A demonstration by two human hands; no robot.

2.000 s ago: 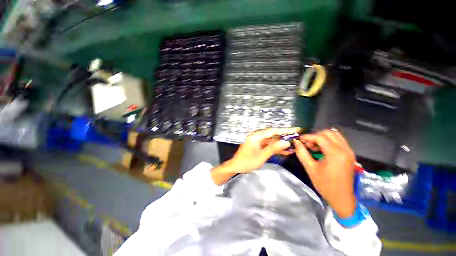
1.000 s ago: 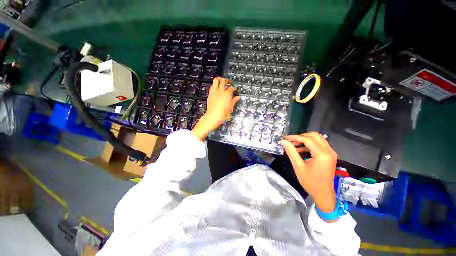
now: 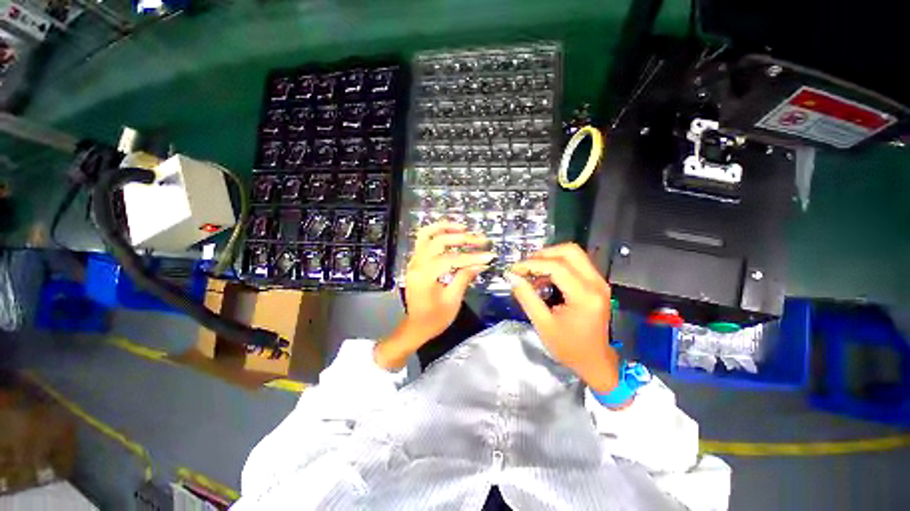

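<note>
My left hand (image 3: 436,289) is over the near edge of the clear blister tray (image 3: 486,130), thumb and forefinger pinched together on what looks like a small dark module (image 3: 488,247), mostly hidden by the fingers. My right hand (image 3: 571,307), with a blue band at the wrist, faces it a short way to the right. Its thumb and forefinger are pinched at a tiny pale piece (image 3: 510,271), too small to make out. The fingertips of both hands are close together. The black blister tray (image 3: 324,172) lies left of the clear one, with parts in its pockets.
A yellow tape roll (image 3: 581,158) lies between the clear tray and the black press machine (image 3: 688,261), which holds a silver-white fixture (image 3: 711,168). Red and green buttons are on its front. A blue bin (image 3: 793,344) is below right. A white box (image 3: 178,205) with black hose stands left.
My left hand has moved from between the two trays towards me and to the right, meeting my right hand. The bench view has shifted left.
</note>
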